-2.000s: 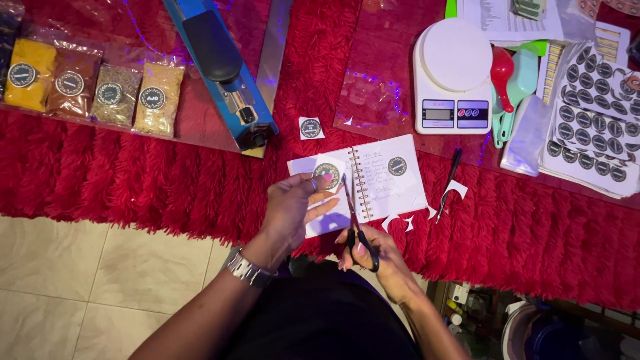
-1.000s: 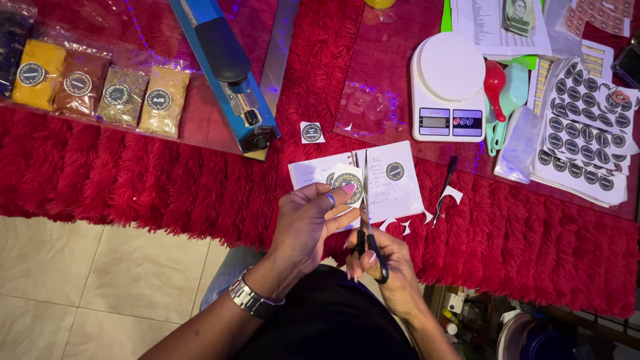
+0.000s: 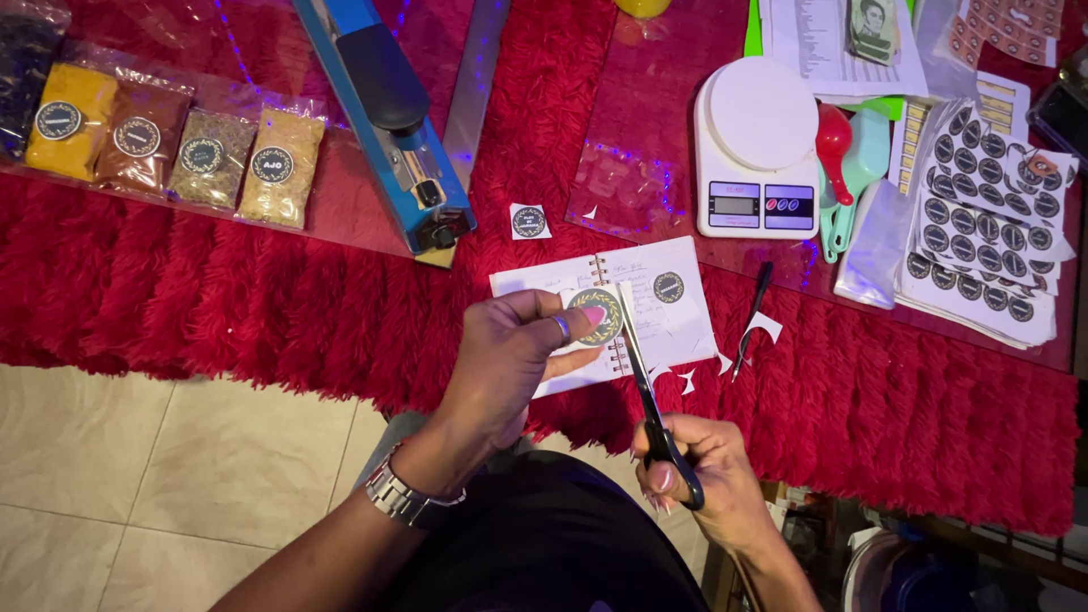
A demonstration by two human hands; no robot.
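Observation:
Between its thumb and fingers, my left hand (image 3: 510, 365) pinches a round dark label (image 3: 592, 317) with a leaf border on white paper. My right hand (image 3: 701, 472) grips black-handled scissors (image 3: 642, 382), whose blades point up along the label's right edge. Both hands are over the near part of an open spiral notebook (image 3: 688, 327), where handwriting and another round label (image 3: 669, 287) show. A square-cut label (image 3: 528, 221) lies beyond the notebook. White paper offcuts (image 3: 688, 382) and a black pen (image 3: 755, 319) rest to its right on the red shaggy cloth.
At the left lie clear bags of spices (image 3: 280, 191) with round labels. A blue heat sealer (image 3: 382, 119) stands beside them. To the right are a white kitchen scale (image 3: 756, 153), red (image 3: 833, 140) and teal scoops (image 3: 860, 161), clear plastic bags (image 3: 871, 251) and label sheets (image 3: 986, 238).
The scissors have moved from beside the left fingers to the label's right edge. The left hand's label has shifted right over the notebook since the earliest frame.

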